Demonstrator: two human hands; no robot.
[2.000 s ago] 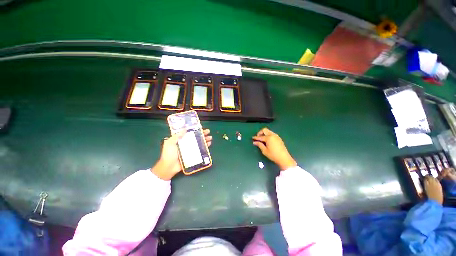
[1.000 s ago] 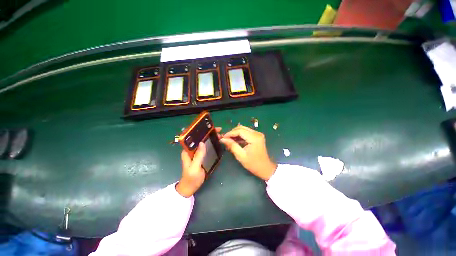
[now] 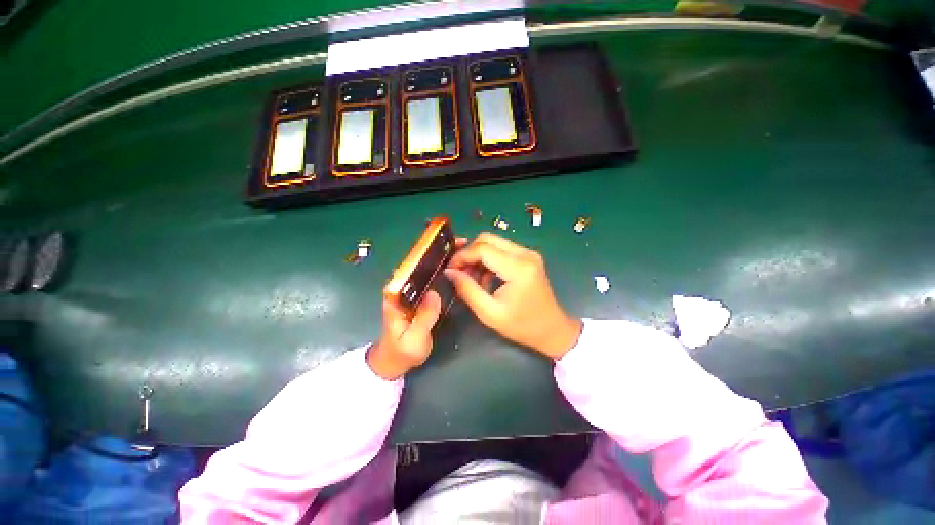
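Observation:
My left hand (image 3: 402, 336) holds an orange-rimmed phone housing (image 3: 422, 265) tilted up on edge above the bench, its dark camera end toward me. My right hand (image 3: 515, 297) is at the housing's right side, thumb and fingertips pinched together against it; whether a small part is between them is hidden. Several small gold and white components lie on the bench beyond my hands, one at the left (image 3: 363, 249) and others at the right (image 3: 535, 214).
A black carrier tray (image 3: 584, 103) behind holds several phone housings (image 3: 431, 125), its right slot empty. A white board (image 3: 429, 43) lies behind it. White scraps (image 3: 701, 320) lie at right, grey discs (image 3: 46, 260) at far left, a binder clip (image 3: 146, 410) at the front left edge.
The housing was held flat, screen side up, then was tilted on edge and is now steeper. My right hand has moved from the bench to the housing. The view has shifted downward and closer.

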